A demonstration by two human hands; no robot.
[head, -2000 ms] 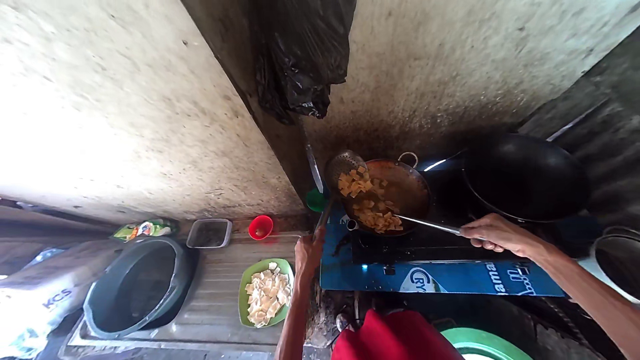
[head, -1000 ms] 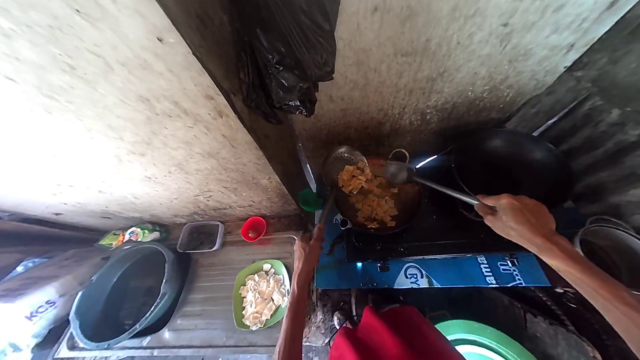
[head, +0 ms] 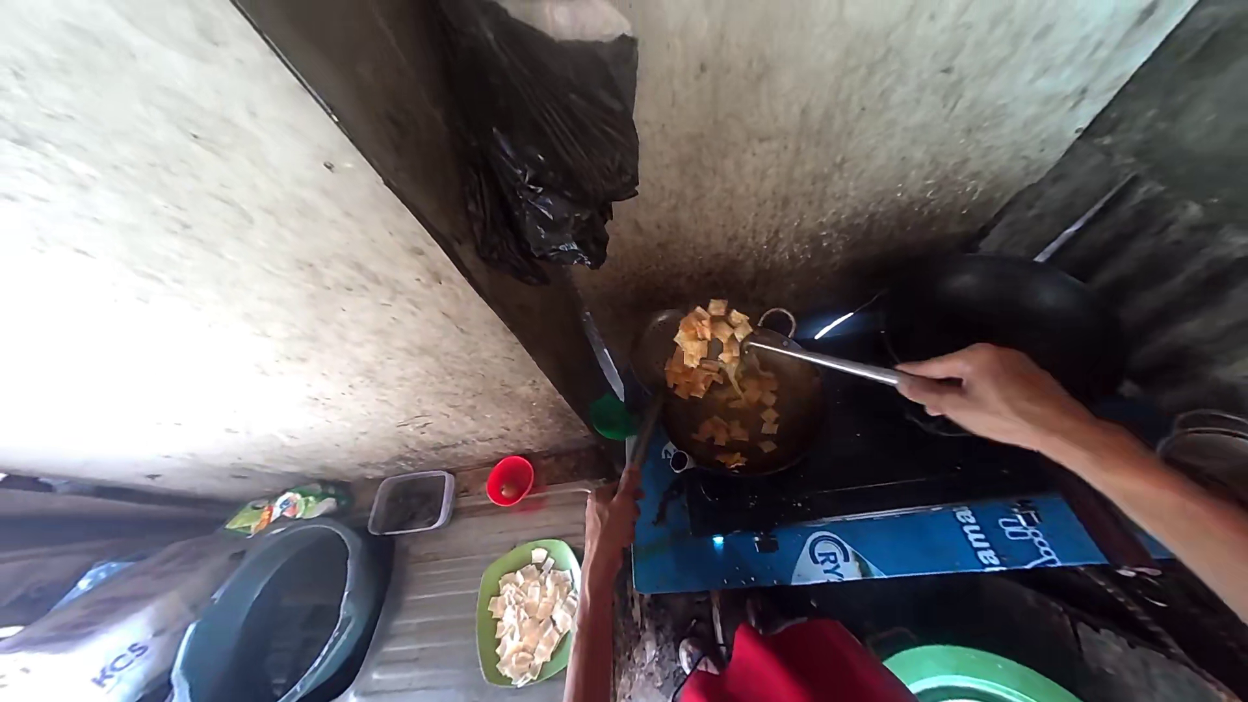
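Note:
My right hand (head: 985, 395) grips the metal handle of a spatula (head: 829, 363), whose blade is at brown fried square pieces (head: 717, 336) over the wok. My left hand (head: 612, 507) holds the dark handle of a strainer (head: 655, 341) at the wok's left side; part of its bowl is hidden by the pieces. More pieces float in the oil of the wok (head: 799, 429), which stands on a black stove (head: 877, 468). Pale square pieces (head: 531, 614) lie on a green plate (head: 485, 634) to the left of my left forearm.
A second, dark wok (head: 1014, 302) stands at the right. Left are a red cup (head: 510, 481), a clear plastic container (head: 411, 502) and a large grey basin (head: 361, 614). A black plastic bag (head: 565, 146) hangs above. A green basin (head: 975, 668) sits below the stove.
The spatula blade has moved from above the strainer side to a heap of pieces raised at the wok's upper left. Fewer pieces lie in the oil. Both hands keep their tools.

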